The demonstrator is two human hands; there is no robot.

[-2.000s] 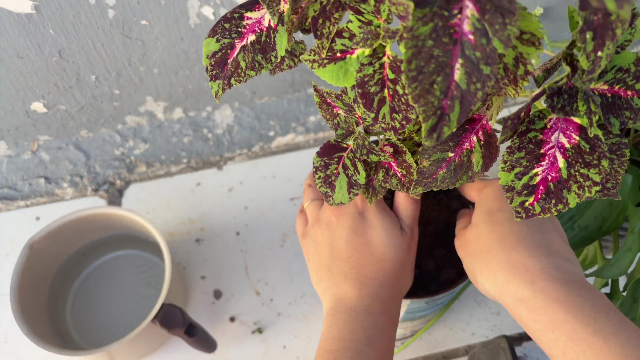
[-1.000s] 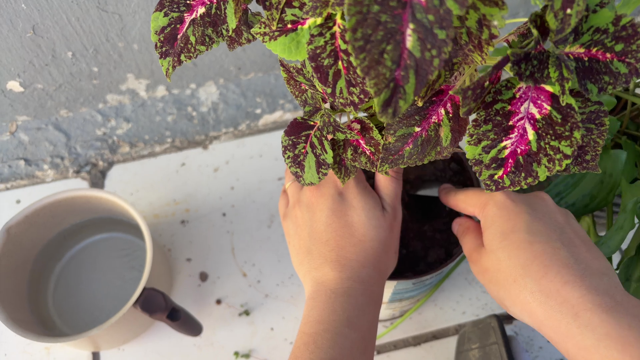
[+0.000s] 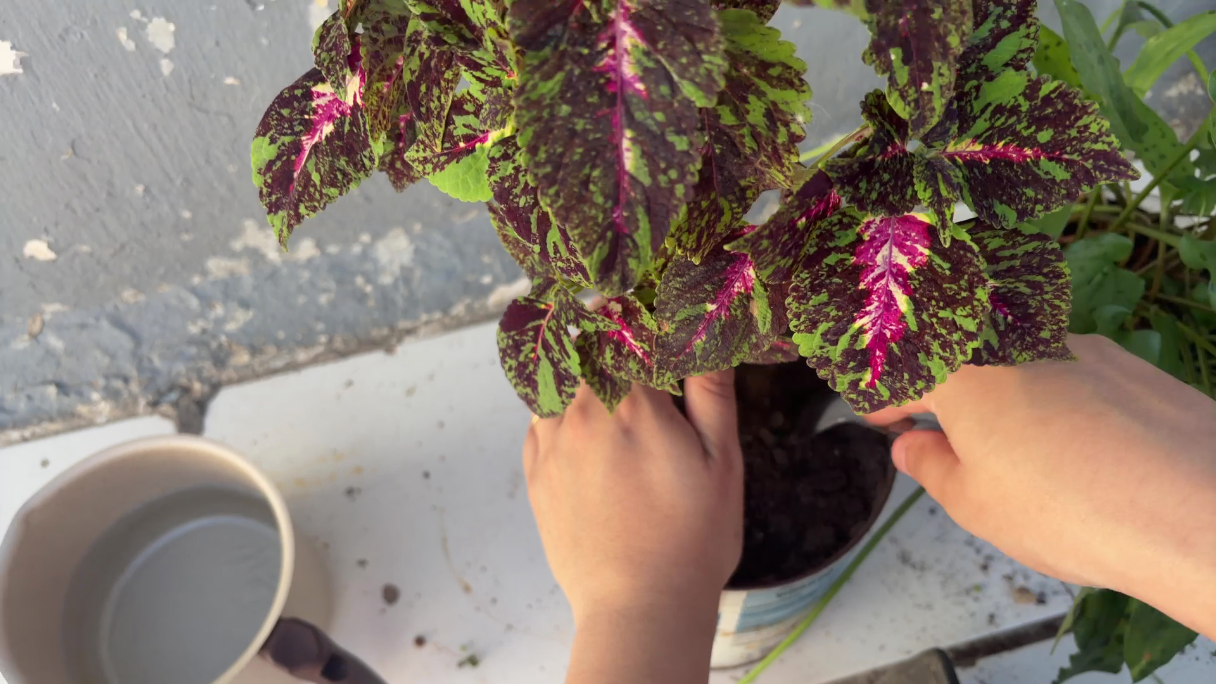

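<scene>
A coleus plant [image 3: 622, 142] with dark purple, green and pink leaves stands in a round pot [image 3: 769, 617] of dark soil [image 3: 807, 503]. My left hand [image 3: 636, 494] lies at the pot's left rim, its fingertips hidden under the leaves; whether it grips the rim or a stem I cannot tell. At the right side of the pot, my right hand [image 3: 1054, 456] pinches a thin metal tool [image 3: 841, 415], perhaps a spoon, whose end is in the soil. Leaves cover part of that hand.
A beige saucepan [image 3: 271, 494] with a dark handle and water [image 3: 190, 589] inside stands on the white tiles [image 3: 408, 494] at left. Behind is a peeling grey wall [image 3: 161, 190]. Other green plants [image 3: 1111, 275] grow at right, and a dark object [image 3: 902, 670] lies at the bottom edge.
My right hand has moved to the right, toward the pot's right rim, with the metal tool. My left hand stays at the pot's left side.
</scene>
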